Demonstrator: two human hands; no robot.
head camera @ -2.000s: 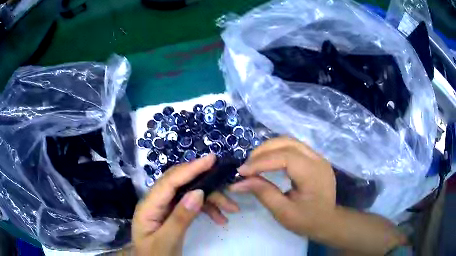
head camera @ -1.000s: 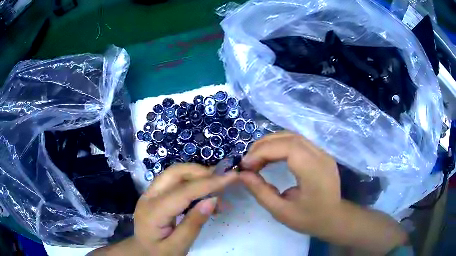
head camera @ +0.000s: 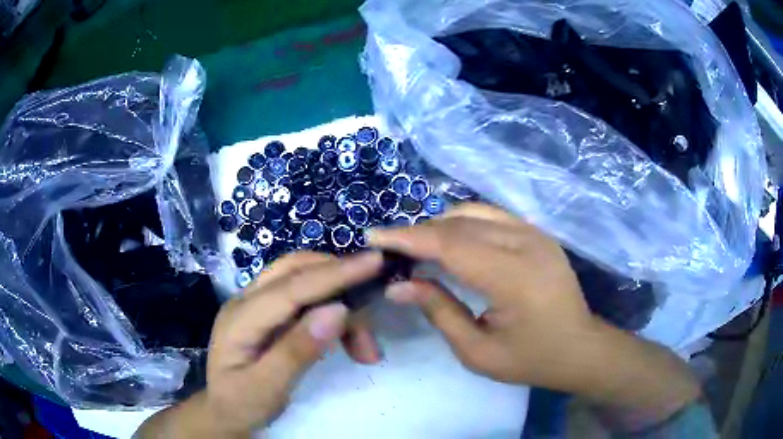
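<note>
A black plastic housing [head camera: 371,287] is held between both hands over the white pad [head camera: 412,377], at the near edge of the pile of round caps. My left hand [head camera: 288,321] grips its left end between fingers and thumb. My right hand [head camera: 489,291] has its thumb and fingertips on the right end. The fingers cover much of the housing, and whether a cap is in the fingertips cannot be told. The round caps [head camera: 330,193], dark with silver rims, lie in a loose pile on the pad.
The left clear plastic bag [head camera: 94,129] holds black housings [head camera: 163,300]. The right clear plastic bag [head camera: 549,193] opens wide over similar black housings [head camera: 601,103]. The green belt [head camera: 266,73] runs behind the pad. A dark cable shows at the far right edge.
The right fingertips have moved from a pinch at the housing's end to lie along it, and the left fingers have shifted. The view has moved slightly, so the pile sits higher and further left.
</note>
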